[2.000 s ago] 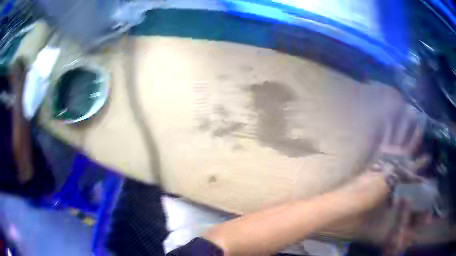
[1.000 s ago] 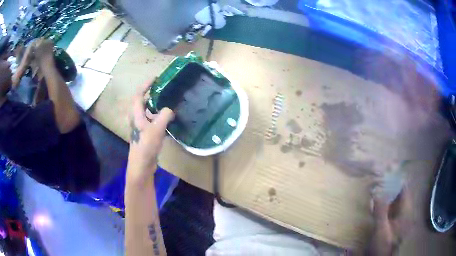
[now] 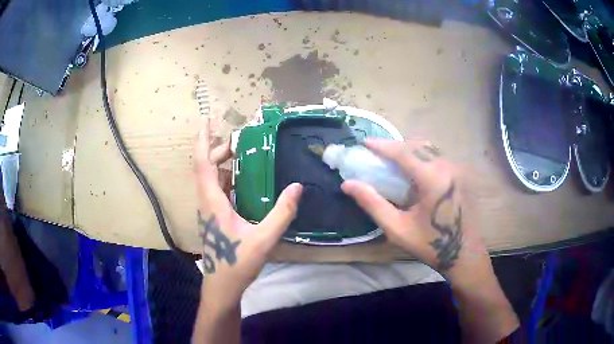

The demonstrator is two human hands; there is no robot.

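Note:
A green housing (image 3: 254, 176) with a white rim lies on the cardboard in front of me, its blocky green end to the left and its rounded end to the right. Its recessed centre (image 3: 316, 208) is dark with faint raised shapes. My left hand (image 3: 235, 215) grips the housing's left end, fingers at the outer side and thumb over the dark centre. My right hand (image 3: 417, 201) holds a small translucent white squeeze bottle (image 3: 367, 171) between thumb and fingers. The bottle is tilted, its yellowish tip pointing left over the upper part of the dark centre.
The cardboard (image 3: 161, 74) has dark wet stains (image 3: 296, 75) behind the housing. A black cable (image 3: 124, 151) crosses it at the left. More housings (image 3: 535, 127) lie at the right. A grey panel (image 3: 40, 40) is at the back left. Another person's arm (image 3: 15, 262) shows at the left edge.
The housing has gone from my raised left hand at the left onto the cardboard in front of me, turned with its rounded end rightward. My right hand has come in from the right with the bottle.

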